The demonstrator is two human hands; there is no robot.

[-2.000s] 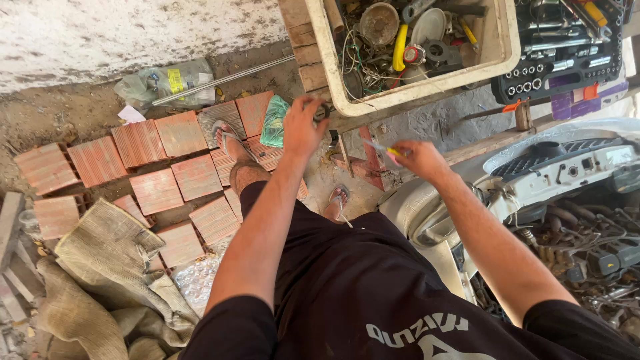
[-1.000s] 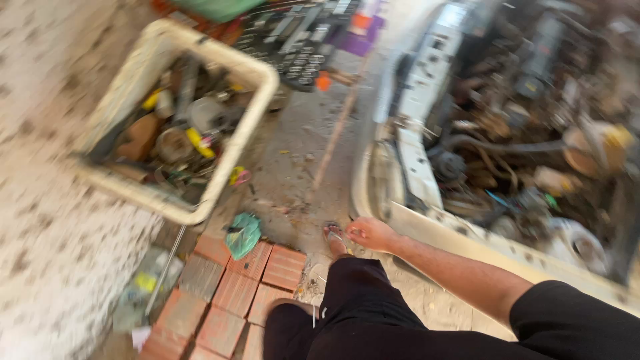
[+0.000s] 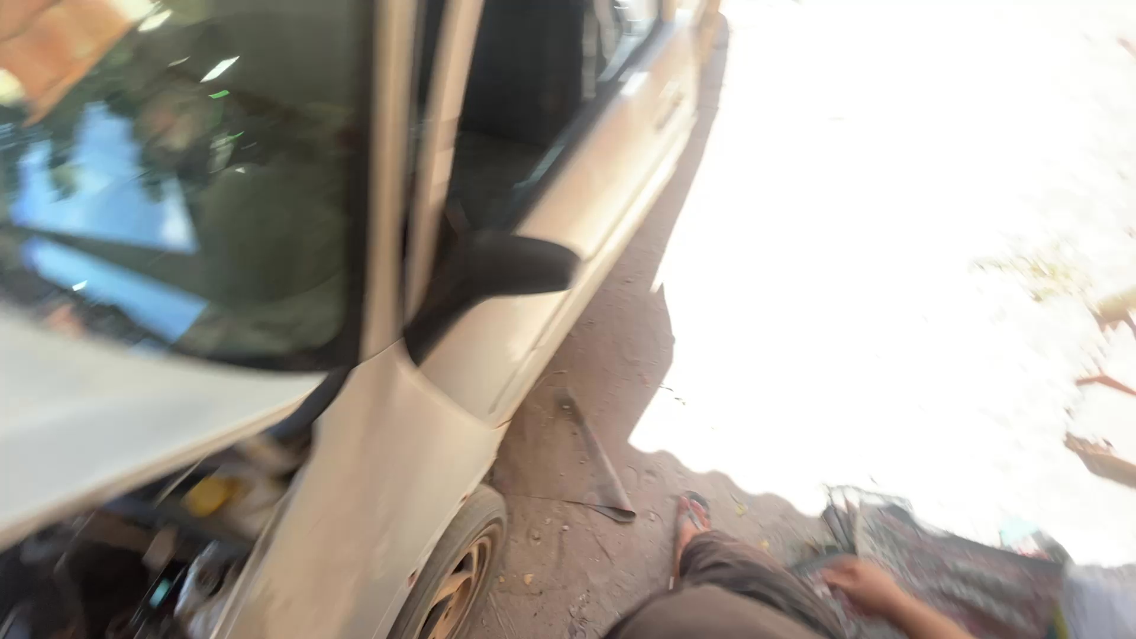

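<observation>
Near the bottom right, my right hand (image 3: 861, 584) hangs beside my thigh, over a dark, worn sheet or mat (image 3: 963, 568) lying on the ground. The hand is blurred, and whether anything is in it cannot be made out. My left hand is out of view. A light-coloured car fills the left side, with its windshield (image 3: 257, 204), black side mirror (image 3: 506, 264) and front wheel (image 3: 461, 577) visible. Part of its engine bay (image 3: 98, 568) shows under the raised edge of the hood (image 3: 133, 408). My sandalled foot (image 3: 690, 515) is on the ground right of the wheel.
A flat piece of sheet (image 3: 559, 461) with a curled edge lies on the dirt floor beside the car. Strong sunlight washes out the ground (image 3: 843, 222) at the right. Brownish debris (image 3: 1100, 457) lies at the far right edge.
The view has swung along the car, leaving the tool crate and bricks out of sight. My left hand, seen by the crate two seconds ago, is out of view. My right hand now hangs lower.
</observation>
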